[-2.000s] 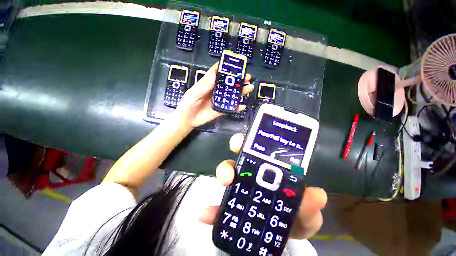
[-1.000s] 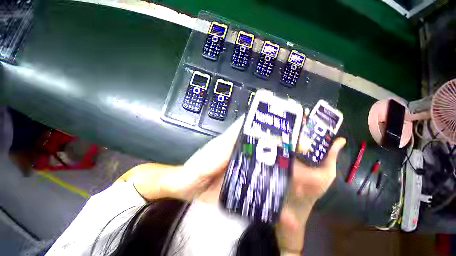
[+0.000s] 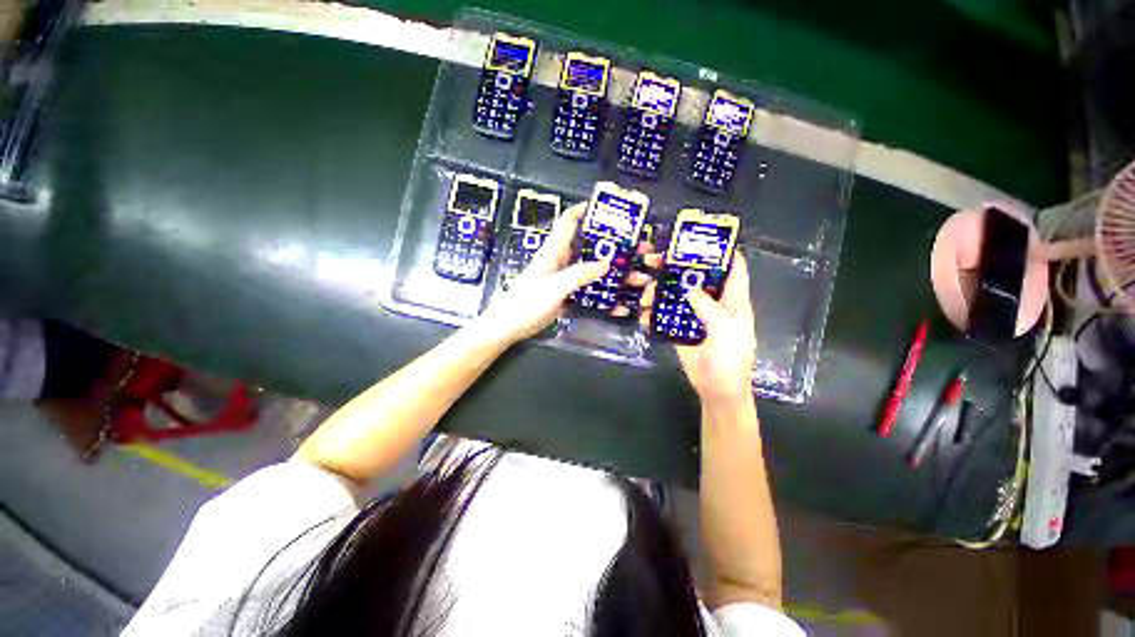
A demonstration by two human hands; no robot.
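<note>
My left hand (image 3: pixel 548 289) holds a lit keypad mobile phone (image 3: pixel 612 214) over the lower row of the blister tray (image 3: pixel 797 326), thumb on its keypad near the navigation key. My right hand (image 3: pixel 724 334) holds a second lit keypad phone (image 3: pixel 703 240) just right of it, thumb below its screen. The two phones are side by side, screens up. In the tray's upper row lie several phones with lit screens, such as the phone at the left end (image 3: pixel 504 85). In the lower row, two phones with dark screens lie at the left (image 3: pixel 468 228); my left hand partly covers the second.
A red marker pen (image 3: pixel 904 380), a smaller red-and-black pen (image 3: pixel 940 421) and a small black piece (image 3: pixel 968 423) lie right of the tray. Beyond are a smartphone (image 3: pixel 999 276) on a pink fan base (image 3: pixel 953 266), the fan grille (image 3: pixel 1116 224) and a white power strip (image 3: pixel 1053 448).
Both held phones have moved away from the camera, down over the tray, and are now side by side. Both thumbs now rest on the phone fronts.
</note>
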